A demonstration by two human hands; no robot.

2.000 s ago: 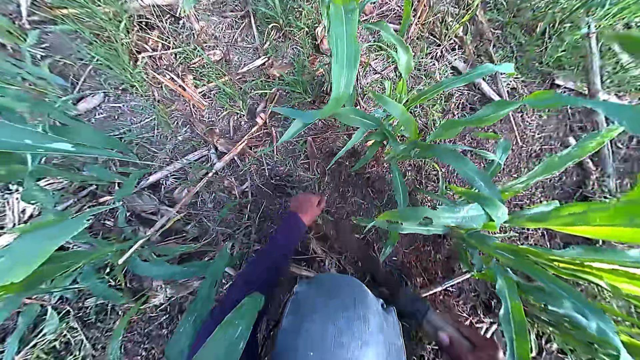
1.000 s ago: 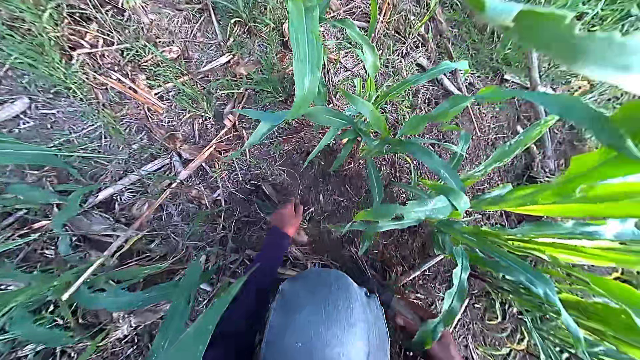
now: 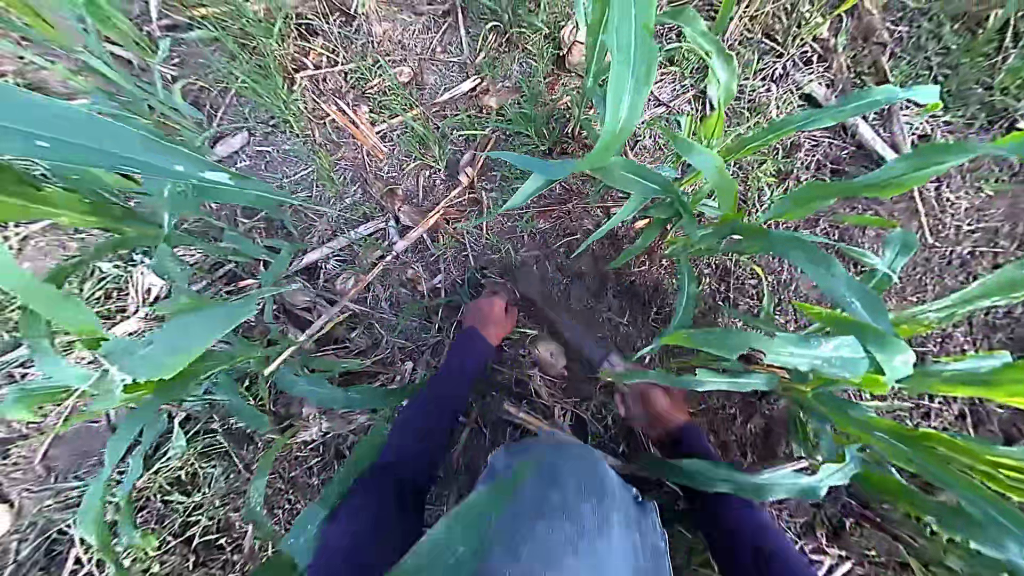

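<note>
Low at the soil, my left hand (image 3: 490, 315) is closed on some weeds or grass (image 3: 468, 294), its fingertips partly hidden. My right hand (image 3: 654, 408) grips the handle of a long blade (image 3: 564, 324), probably a machete, blurred by motion. The blade points up and left over dark loosened soil (image 3: 624, 292), its tip near the left hand. Between the hands lies a pale round object (image 3: 550, 356), which I cannot identify. A maize leaf crosses just above the right hand.
A young maize plant (image 3: 680, 212) stands beyond the loosened soil. More maize leaves (image 3: 808, 352) spread at the right and others (image 3: 184, 336) at the left. A long dry stalk (image 3: 400, 244) lies diagonally left of the hands. My knee in denim (image 3: 572, 504) is at the bottom.
My right hand and the blade have moved up and left from the lower right, over the soil near my left hand. The left hand stays low at the ground.
</note>
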